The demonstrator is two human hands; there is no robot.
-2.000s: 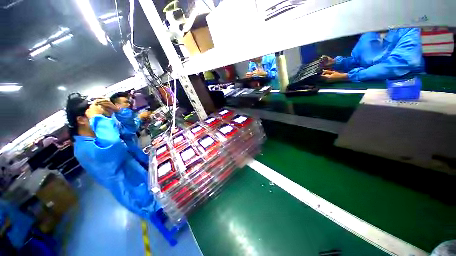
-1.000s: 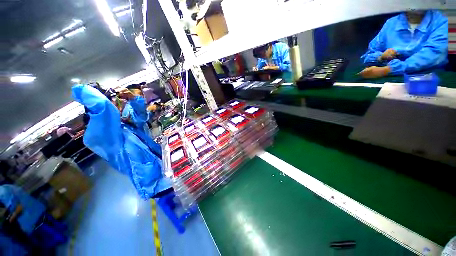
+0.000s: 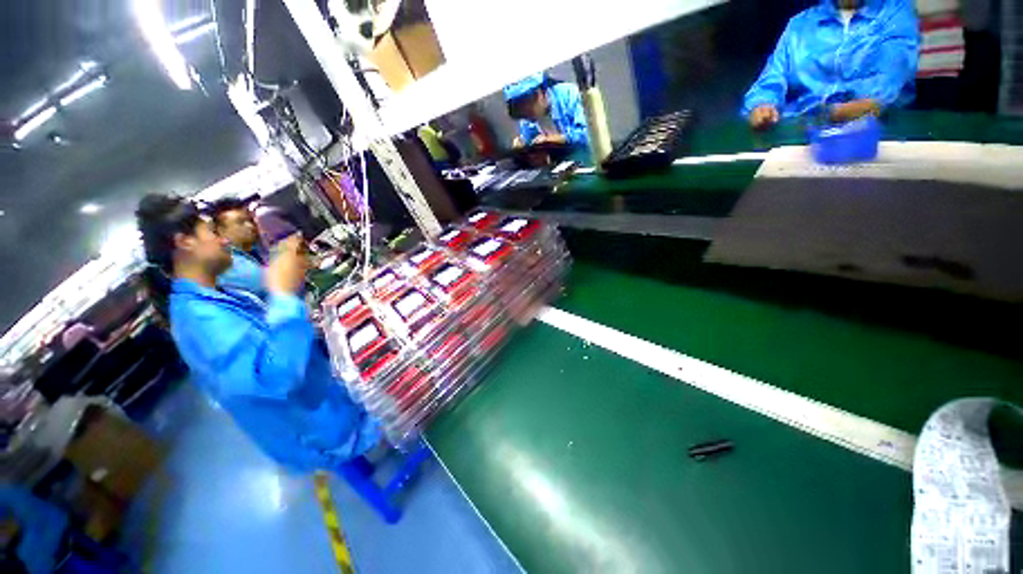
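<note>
Neither of my hands is in the picture. A white label strip (image 3: pixel 962 493) with rows of small black print curls in a loop at the lower right edge, cut off by the frame. A small black pen cap (image 3: pixel 710 450) lies alone on the green bench surface (image 3: pixel 583 471). A tall stack of clear blister trays (image 3: pixel 443 303) with red, black and white rectangles in its pockets stands at the bench's far left end.
A white rail (image 3: pixel 718 381) crosses the bench. Beyond it are a grey-beige board (image 3: pixel 864 224), a blue bin (image 3: pixel 844 141) and a black tray (image 3: pixel 651 142). People in blue smocks are across the line and at left, beside a blue stool (image 3: pixel 387 488).
The view has swung right, bringing the label strip's loop into the frame. The person at left has turned, with a raised hand near the face. The person across now has a hand at the blue bin.
</note>
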